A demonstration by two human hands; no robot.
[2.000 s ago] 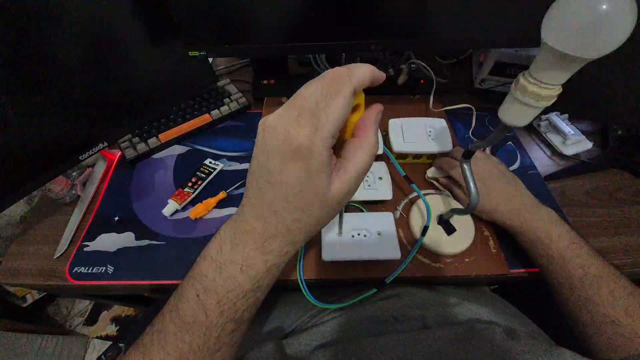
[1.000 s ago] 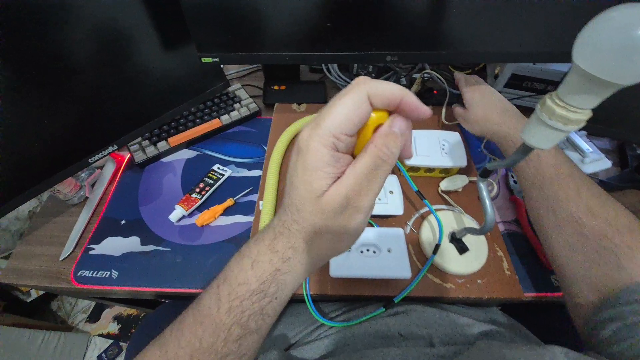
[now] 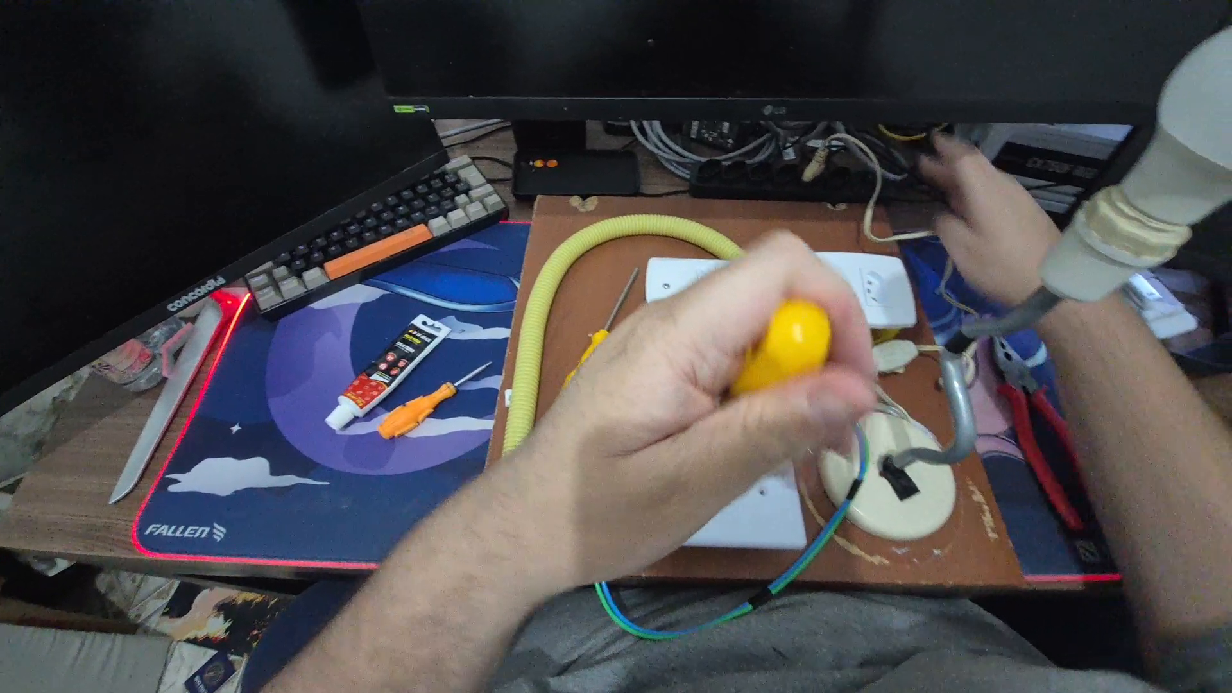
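Observation:
My left hand [image 3: 703, 385] is closed around the yellow handle [image 3: 787, 345] of a tool, whose lower end is hidden. It is over a brown wooden board [image 3: 616, 568] that carries white outlet and switch plates [image 3: 881, 289], a yellow corrugated conduit [image 3: 531, 356] and a round cream base [image 3: 910, 515]. A bent grey tube [image 3: 958, 414] rises from that base to a lamp holder with a white bulb [image 3: 1203, 106]. Blue and green wires [image 3: 818, 549] loop past the board's front edge. My right hand [image 3: 977, 207], blurred, is beyond the board's right back corner, near cables; whether it holds anything is unclear.
Monitors stand behind, with a power strip [image 3: 770, 181] and cables beneath. Left of the board are a keyboard [image 3: 375, 241], a glue tube [image 3: 390, 371] and an orange screwdriver [image 3: 419, 409] on a desk mat [image 3: 289, 520]. Red-handled pliers [image 3: 1044, 443] lie at right. Another screwdriver [image 3: 616, 308] rests on the board.
My right hand has moved from beside the round base to the cables at the back. My left hand stays closed on the yellow handle. The room looks brighter than two seconds ago.

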